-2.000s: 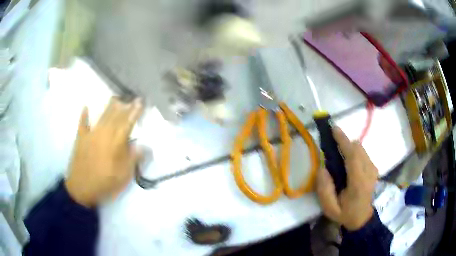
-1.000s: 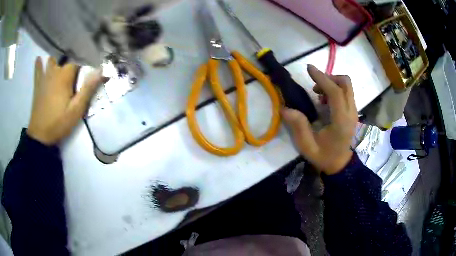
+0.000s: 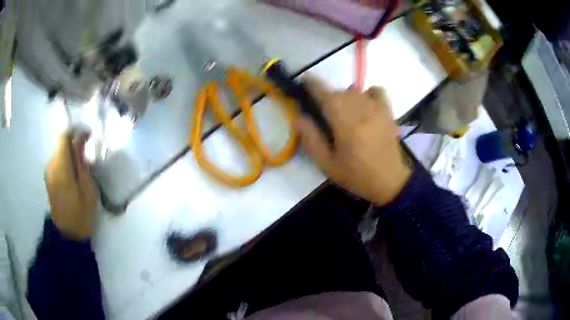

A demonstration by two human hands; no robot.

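My right hand [image 3: 359,134] is closed around the black handle of a screwdriver [image 3: 300,97] with a yellow collar, over the table at centre right. Its shaft is too blurred to make out. My left hand [image 3: 72,181] is blurred at the left, just below the needle area of the sewing machine [image 3: 94,56]. Its fingers look bent, and I cannot tell if it holds anything. Orange-handled scissors [image 3: 240,134] lie on the table between the hands, their blades blurred.
A red-cased smartphone [image 3: 350,14] with a red strap [image 3: 359,59] lies at the top. A yellow parts box [image 3: 456,37] full of small bits is at the table's end. A blue bottle [image 3: 497,145] stands lower right. A dark worn patch [image 3: 192,245] marks the white table [image 3: 144,275].
My right hand has gone from open beside the screwdriver to closed on its handle. My left hand has moved lower, below the needle area. The camera view has shifted.
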